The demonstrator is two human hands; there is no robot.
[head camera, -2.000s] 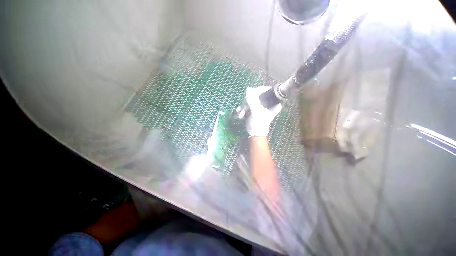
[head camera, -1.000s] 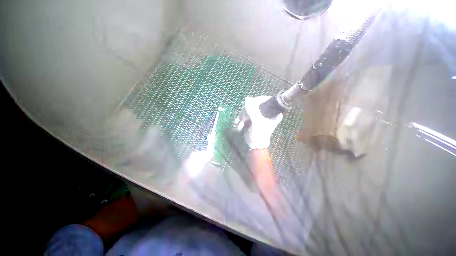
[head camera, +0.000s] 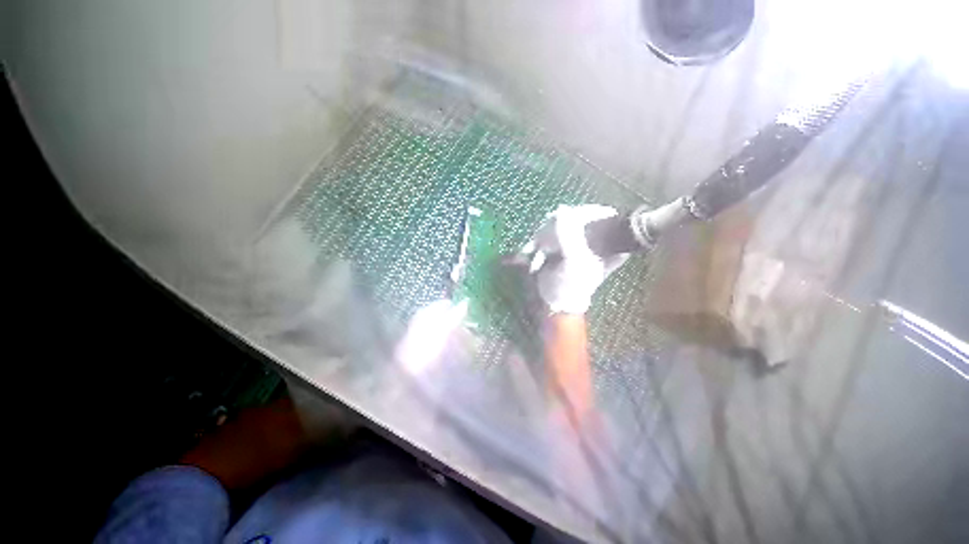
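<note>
My right hand [head camera: 576,260], in a white glove, is closed around the dark nozzle [head camera: 614,236], whose tip points left at the circuit board. The narrow green circuit board [head camera: 483,260] stands out above the grate, its pale left edge glaring. My left hand [head camera: 434,335], also white-gloved and washed out by glare, holds the board at its lower end; its fingers cannot be made out. The thick dark hose [head camera: 744,170] runs from a pale metal collar behind my right hand to the upper right.
The perforated greenish grate [head camera: 372,197] lies below both hands. A brown cardboard piece [head camera: 696,271] with a pale crumpled item [head camera: 767,308] is to the right. A round grey port [head camera: 698,23] is on the back wall. Streaks and reflections cross the viewing window.
The nozzle has swung to a flatter angle, with its collar and hose further right. The board's lower end is now more covered by my left hand. The whole view has shifted slightly.
</note>
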